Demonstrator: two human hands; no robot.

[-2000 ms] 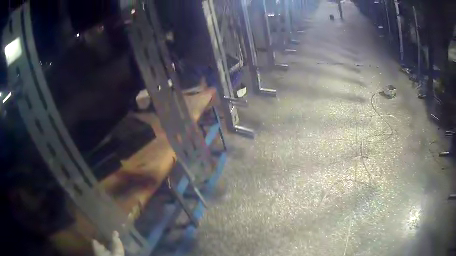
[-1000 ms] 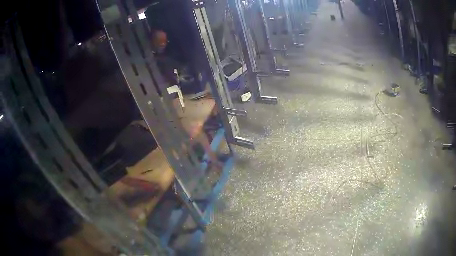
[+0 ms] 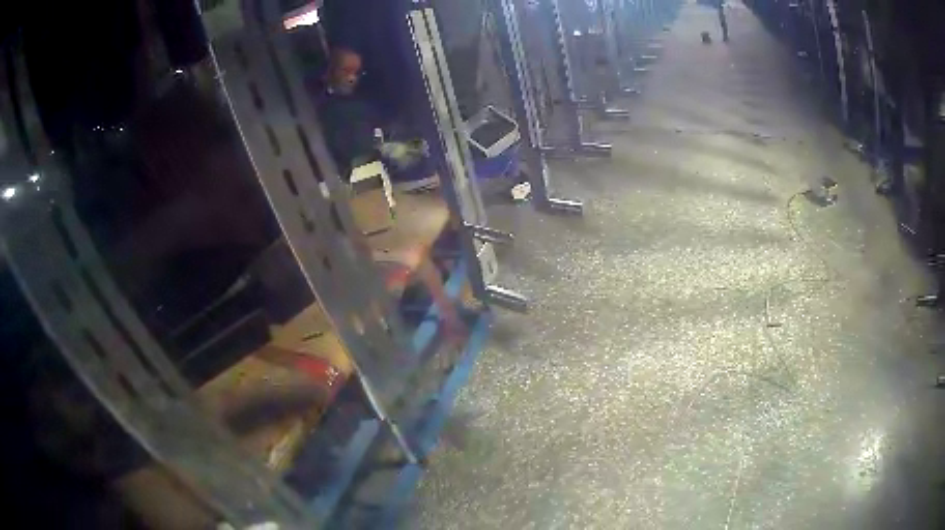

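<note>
A long slotted metal profile (image 3: 114,342) curves down the left side, close to the lens. A second slotted profile (image 3: 301,186) stands slanted to its right, in front of the bench. Only a small white sliver, apparently my gloved left hand (image 3: 249,526), shows at the bottom edge by the lower end of the nearest profile. Its fingers and grip are cut off. My right hand is not in view.
A tan-topped bench (image 3: 404,228) with a blue frame (image 3: 456,357) stands behind the profiles. It bears dark flat parts and a white-edged box (image 3: 373,197). A person (image 3: 342,98) is beyond it. Hanging frames (image 3: 446,114) line the aisle. A thin cord lies on the floor (image 3: 642,342).
The white glove fingers seen two seconds ago have dropped almost out of the picture. The two near profiles have shifted left in view. The person and the white-edged box show more clearly.
</note>
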